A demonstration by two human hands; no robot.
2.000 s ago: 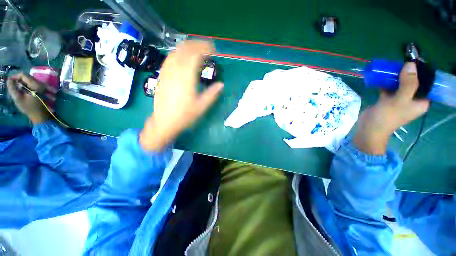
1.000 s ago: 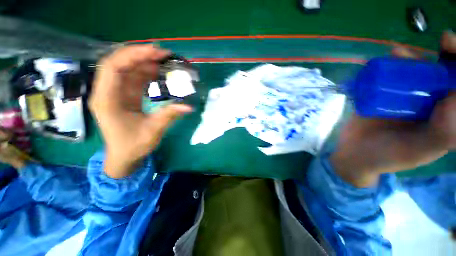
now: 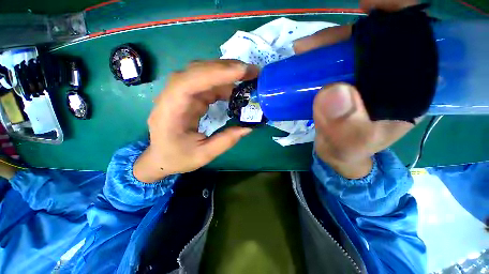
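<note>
My left hand (image 3: pixel 185 120) holds a round black watch module (image 3: pixel 244 107) between thumb and fingers, with a pale label in its middle. My right hand (image 3: pixel 348 120) grips the large dispensing syringe (image 3: pixel 305 80), blue at the front and pale blue behind, near its wide black wrap (image 3: pixel 397 64). The blue end is at the module's right side and partly covers it. The needle tip is mostly hidden there. The crumpled white wipe (image 3: pixel 257 47) with blue spots lies on the green bench behind both hands.
Another module (image 3: pixel 127 65) lies on the bench (image 3: pixel 161 32) to the left, with smaller dark parts (image 3: pixel 77 104) beyond it. A white parts tray (image 3: pixel 43 115) stands at far left, near a metal rail (image 3: pixel 67 27). A dark cable (image 3: pixel 426 139) runs at right. Another worker's blue sleeve (image 3: pixel 48 187) shows lower left.
My left hand has taken hold of a module and moved right, over the wipe. My right hand has brought the syringe left to meet it. The view has shifted.
</note>
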